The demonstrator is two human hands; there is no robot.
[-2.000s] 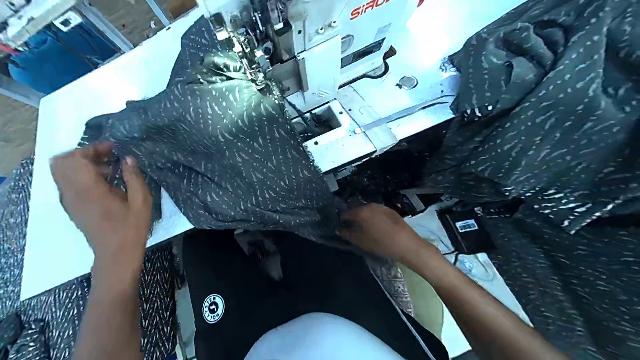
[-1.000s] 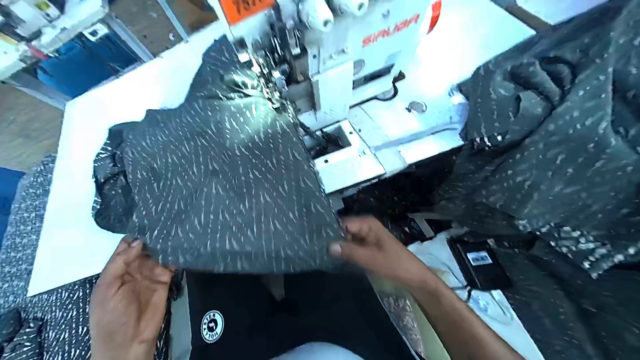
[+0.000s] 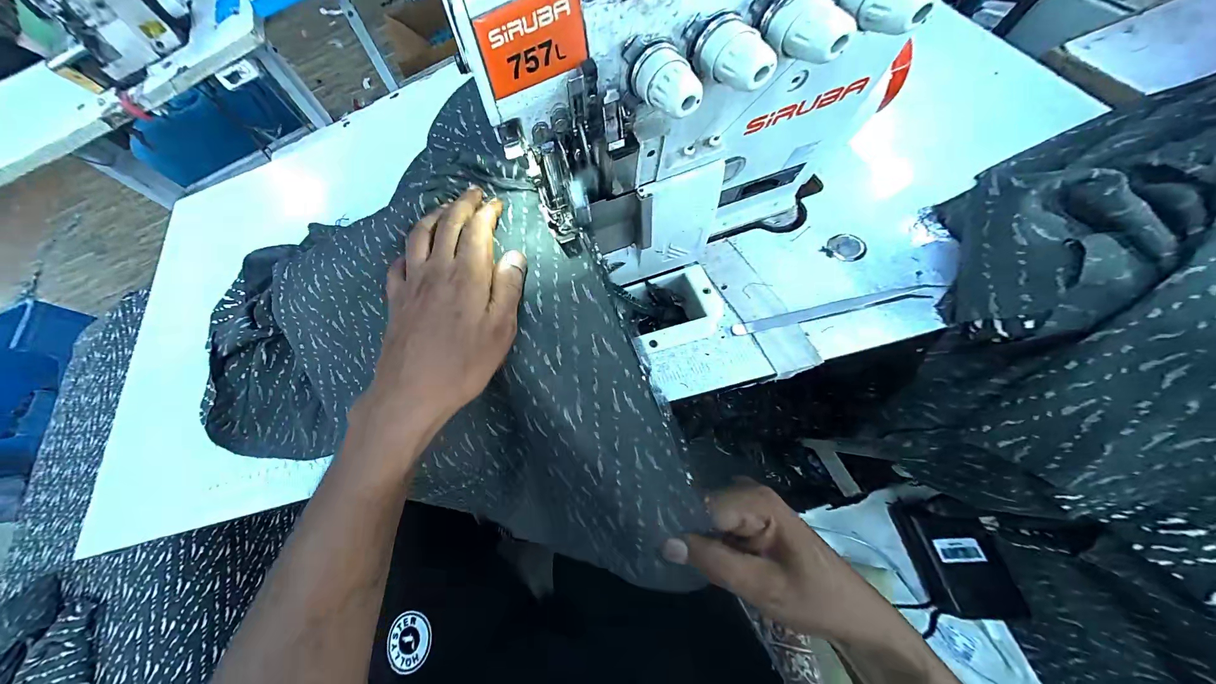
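Dark grey fabric with white flecks (image 3: 579, 399) lies over the white table, one edge running under the presser foot (image 3: 562, 223) of a Siruba overlock sewing machine (image 3: 703, 180). My left hand (image 3: 451, 304) rests on the cloth just left of the foot, palm down, fingers pointing toward the machine. Lower right, my right hand (image 3: 750, 541) pinches the near corner of the cloth between thumb and fingers. The machine's lamp lights the cloth beside the foot. Part of the cloth is bunched at the left.
More flecked dark fabric (image 3: 1073, 313) is heaped at the right, and similar fabric (image 3: 180, 579) hangs below the table's left side. Metal tweezers (image 3: 836, 309) lie on the machine bed near an open compartment (image 3: 679, 304). A black box or pouch with a label (image 3: 959, 560) sits lower right.
My left hand has moved from the cloth's near left edge up onto the cloth beside the presser foot. My right hand still holds the near corner, which is now lower.
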